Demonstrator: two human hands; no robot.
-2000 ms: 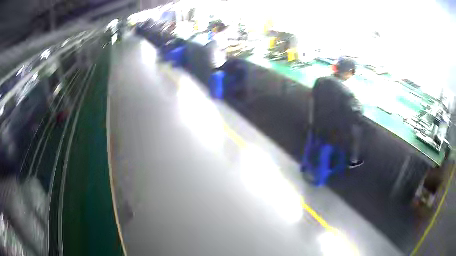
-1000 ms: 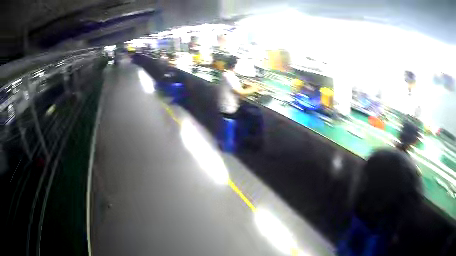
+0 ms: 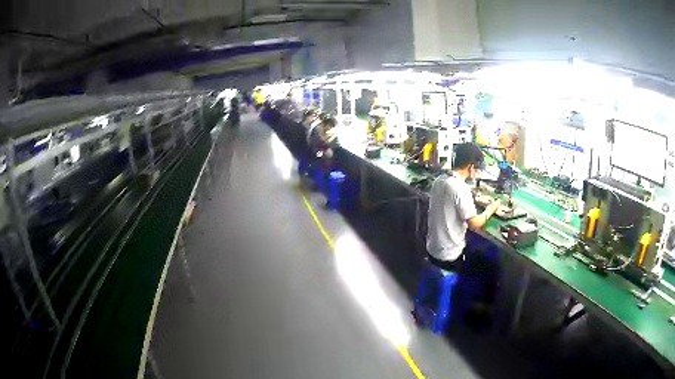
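Neither of my hands is in the picture. Nearest in front of me is the grey aisle floor (image 3: 244,259) with a yellow line along its right side. To the right stands a long green-topped workbench (image 3: 585,277) with small devices and fixtures on it. A person in a light grey shirt (image 3: 448,215) sits at it on a blue stool (image 3: 435,300), arms over the bench top.
A green conveyor line (image 3: 126,274) with metal rails runs along the left. An unoccupied blue stool (image 3: 336,191) stands farther up the bench. More people sit beyond it, and a figure in white (image 3: 229,104) stands at the aisle's far end.
The view has moved forward along the aisle and tilted up. The dark-clothed seated person at the right has left the picture, and the light-shirted person now appears nearer. The image is sharper.
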